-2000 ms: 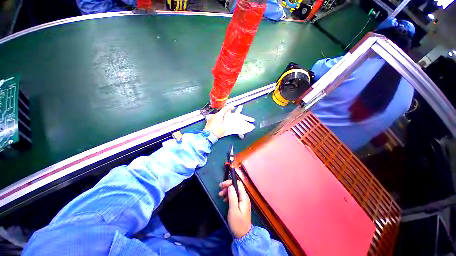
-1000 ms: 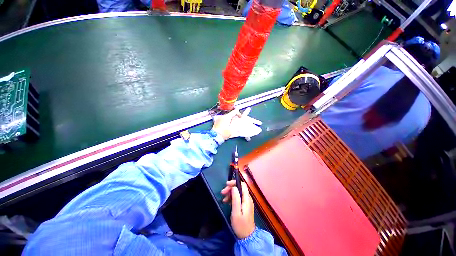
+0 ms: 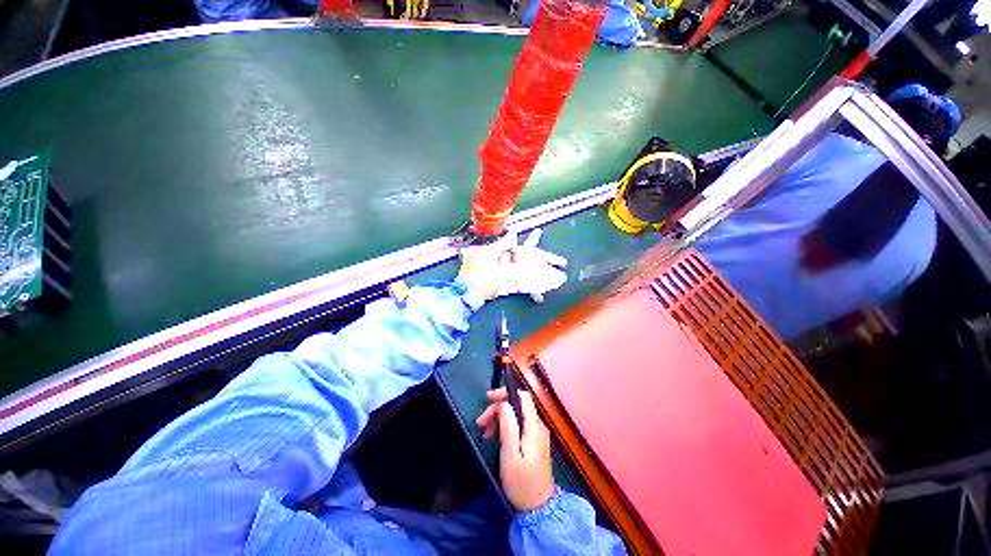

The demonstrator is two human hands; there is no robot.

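My right hand is bare and closed around the dark handles of the side cutters. Their tips point away from me, left of the red pad. The joint is red-orange. My left hand is at the foot of the red wrapped post, against a white glove on the green bench. Its fingers are hard to tell from the white cloth, so its grip is unclear. The pad lies on the orange-brown slotted tray.
The red post stands at the edge of the green conveyor. A circuit board is at the far left. A black round object with a yellow rim sits near the clear guard's frame. A person in blue is behind the guard.
The camera view has shifted a little. Both hands keep nearly the same places, and the cutters are still in my right hand.
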